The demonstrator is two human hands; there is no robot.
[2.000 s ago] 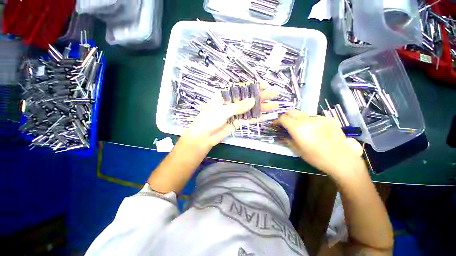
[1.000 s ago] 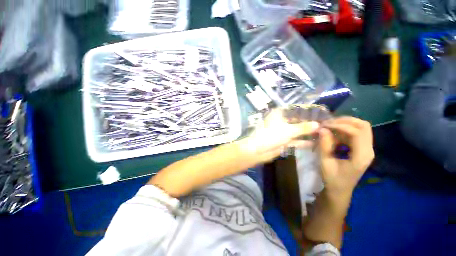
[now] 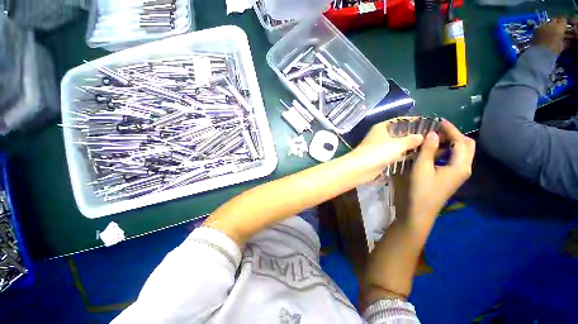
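My left hand point(image 3: 386, 144) holds a row of metal shafts point(image 3: 411, 128) side by side, with thin ends pointing down below the fingers. My right hand point(image 3: 443, 158) is close against the right end of the row, its thumb and fingertips at the shafts. A dark blue stick, possibly a marker pen point(image 3: 443, 155), shows partly between the fingers of my right hand. Both hands are over the bench's front edge, right of the large white tub point(image 3: 266, 149), which is heaped with loose shafts.
A clear box point(image 3: 378, 82) with shafts leans on a dark flat object. A round white item point(image 3: 324, 145) and small parts lie beside it. A black and yellow object point(image 3: 461, 63) stands behind. Another person's grey sleeve point(image 3: 526, 120) is at right. A blue bin point(image 3: 14, 221) is at far left.
The view has swung right, so the tub sits further left. Both hands left the tub and came together at the right, with the shafts still in my left hand.
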